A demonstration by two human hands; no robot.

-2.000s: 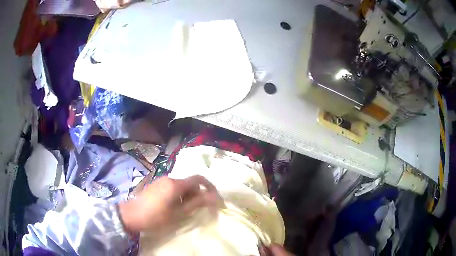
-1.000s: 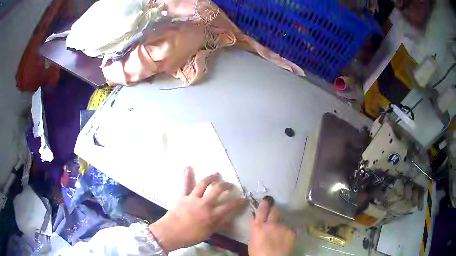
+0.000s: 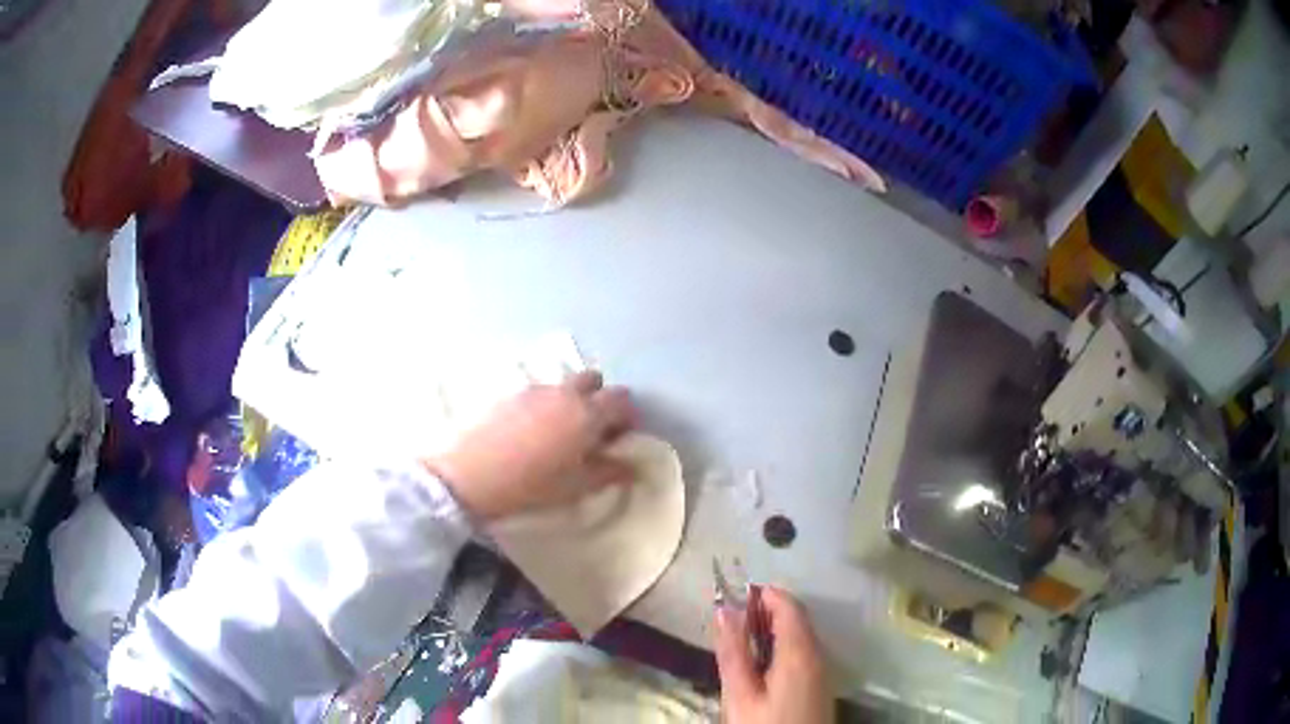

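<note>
A cream cut piece (image 3: 608,530) with a rounded edge lies at the table's front edge, partly folded or lifted. My left hand (image 3: 545,446) is on it, fingers bent onto its upper part; the fingertips' hold is partly hidden. My right hand (image 3: 771,658) holds small metal thread snips (image 3: 731,583), tips pointing up, right of the piece and apart from it. The overlock machine (image 3: 1118,424) stands at the right, with its shiny metal cloth plate (image 3: 969,439) on its left side.
A peach fabric heap (image 3: 467,127) lies at the table's (image 3: 707,269) back left beside white fabric (image 3: 333,57). A blue plastic basket (image 3: 905,85) stands behind. A pink cone (image 3: 988,215) is near the basket. More cream fabric (image 3: 566,686) is below the front edge.
The cream piece, flat under my left hand a second ago, now shows its rounded end turned toward the front edge. My left hand moved up; my right hand and the snips moved slightly away from the piece.
</note>
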